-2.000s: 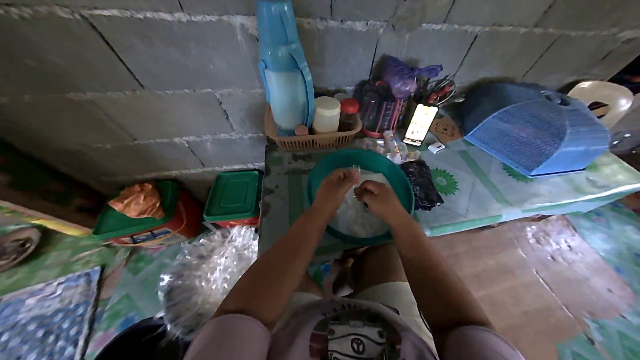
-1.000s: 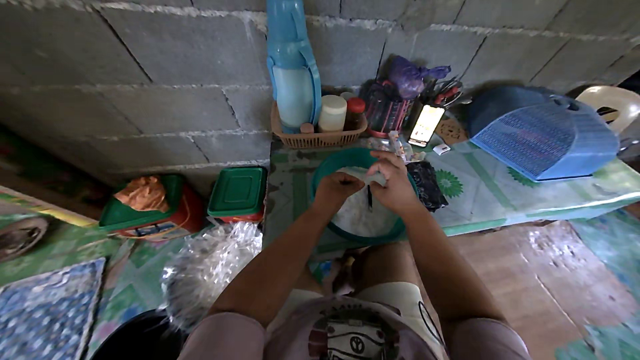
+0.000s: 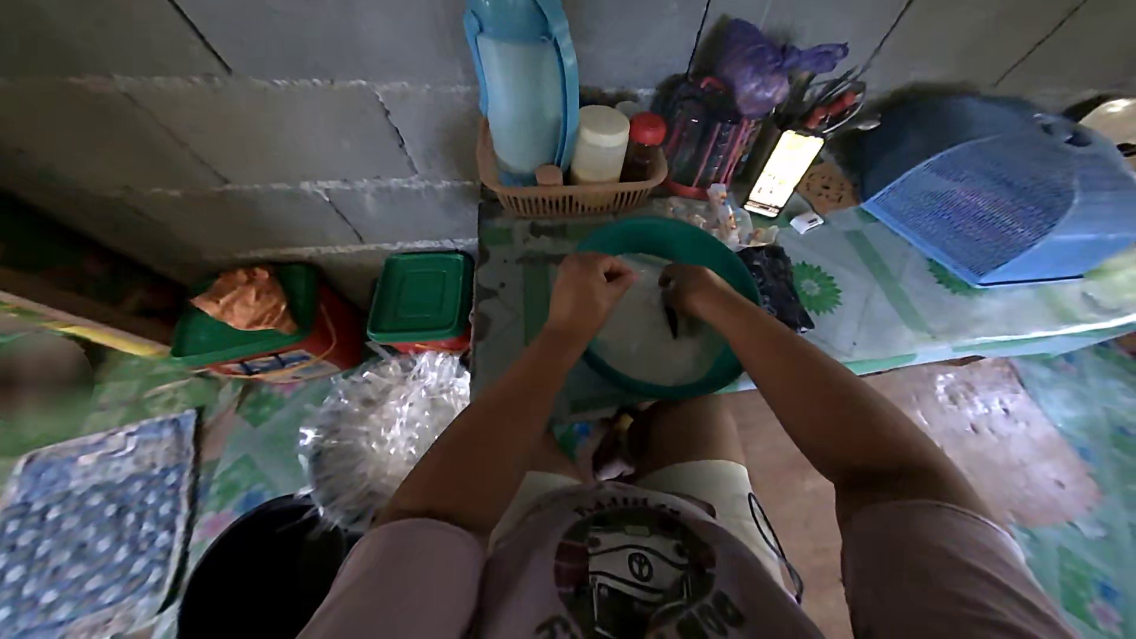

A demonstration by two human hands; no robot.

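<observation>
A green plastic basin stands at the table's near edge with whitish, translucent contents inside. Over its left part is my left hand, thumb and fingertips pinched together; whether a thin clear piece is between them cannot be told. My right hand is over the basin's right side, fingers curled round a small dark pointed tool, perhaps a knife, that points down toward the contents. The two hands are apart. Clear plastic bags lie behind the basin, and a black plastic bag lies against its right side.
A tan basket holds a blue-topped pitcher and jars. To its right are a lit phone, utensils and a blue mesh food cover. Green-lidded containers, a clear plastic bundle and a black bucket are at left.
My hands were close together over the basin, with something whitish between them a second ago. They have moved apart, the right one lower, and the dark tool shows below it.
</observation>
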